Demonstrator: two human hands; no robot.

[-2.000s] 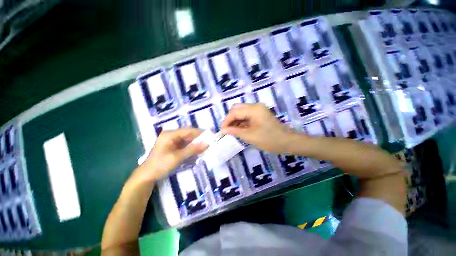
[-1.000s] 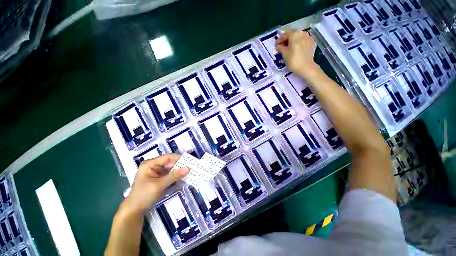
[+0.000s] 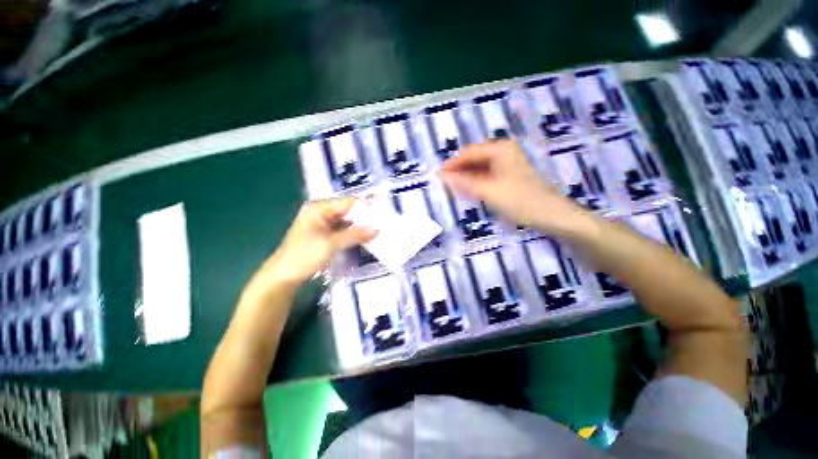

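Note:
My left hand point(image 3: 318, 238) holds a white sticker sheet point(image 3: 395, 233) by its left edge, above the working blister tray point(image 3: 314, 170). The sheet looks blurred. My right hand point(image 3: 493, 179) is just right of the sheet, over the tray's middle, with thumb and fingertips together. Whether a small sticker is between them cannot be told. The tray holds rows of flat electronic parts, such as one at the front left point(image 3: 381, 309), each white with a dark border and a stepped black block. The hands, sheet and right forearm hide several parts.
A white strip point(image 3: 165, 273) lies left of the working tray. A filled tray point(image 3: 90, 296) stands at the far left. Layered trays point(image 3: 731, 224) stand at the right. A pale strip point(image 3: 233, 141) runs along the bench. Packed items show below the bench at the lower left and right.
Since one second ago, my right hand has come back from the tray's far right part to near the sheet. My left hand still holds the sheet. The camera view has turned.

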